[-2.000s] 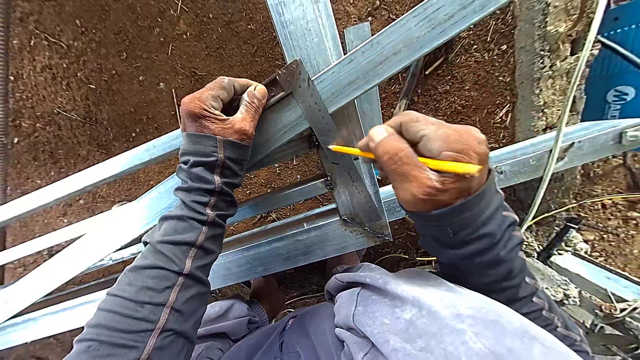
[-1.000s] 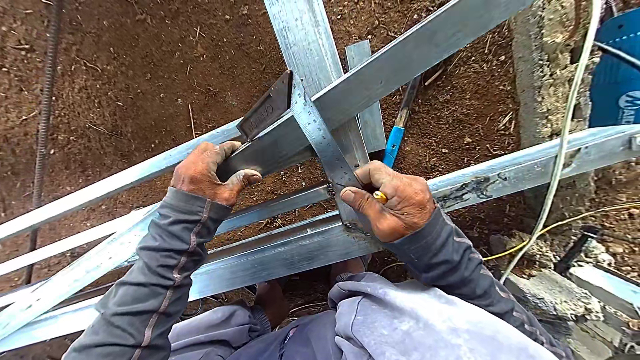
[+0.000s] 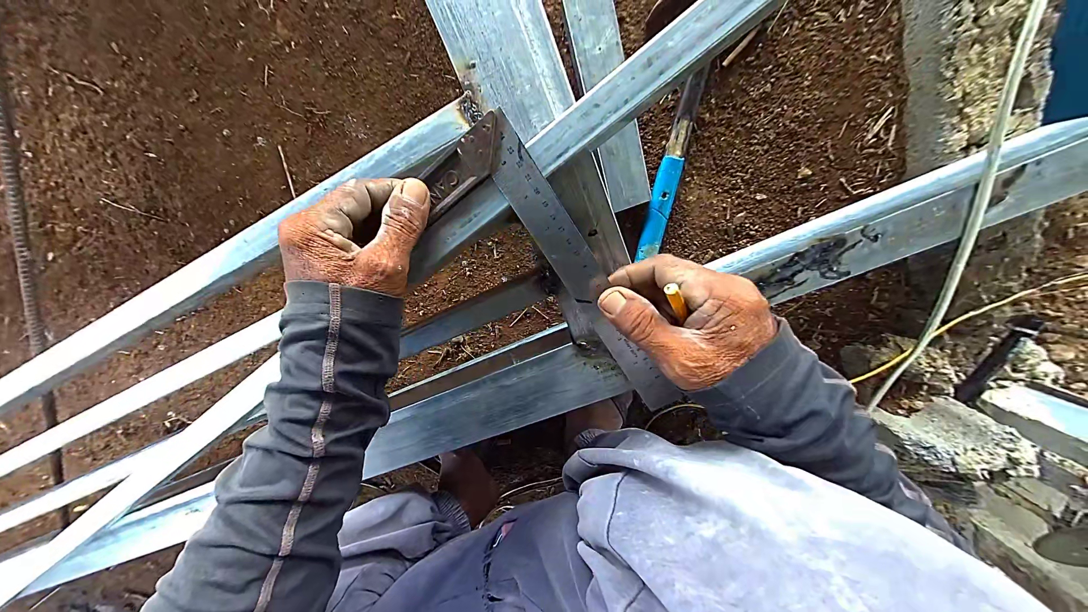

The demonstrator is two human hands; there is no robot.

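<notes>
A steel try square [image 3: 548, 212] lies across a galvanized steel channel [image 3: 659, 93] that slants up to the right. My left hand [image 3: 357, 234] grips the square's dark stock, at the left, between thumb and fingers. Near the lower part of the graduated blade, my right hand [image 3: 693, 314] pinches its edge with thumb and forefinger. A yellow pencil [image 3: 676, 302] is tucked in that same hand, only its end showing. Beneath the blade, another steel member runs down to a lower galvanized channel [image 3: 501, 399].
Several more galvanized channels [image 3: 212, 255] cross at the left. Behind my right hand, a tool with a blue handle [image 3: 661, 204] lies on the brown soil. A pale cable [image 3: 977, 204] hangs at the right, before rough concrete [image 3: 935, 85]. A rebar [image 3: 25, 229] stands at the far left.
The pencil, first pointed at the blade, is now tucked in my right hand, which has come to hold the blade. My left hand has moved from the channel back onto the square's stock since one second ago.
</notes>
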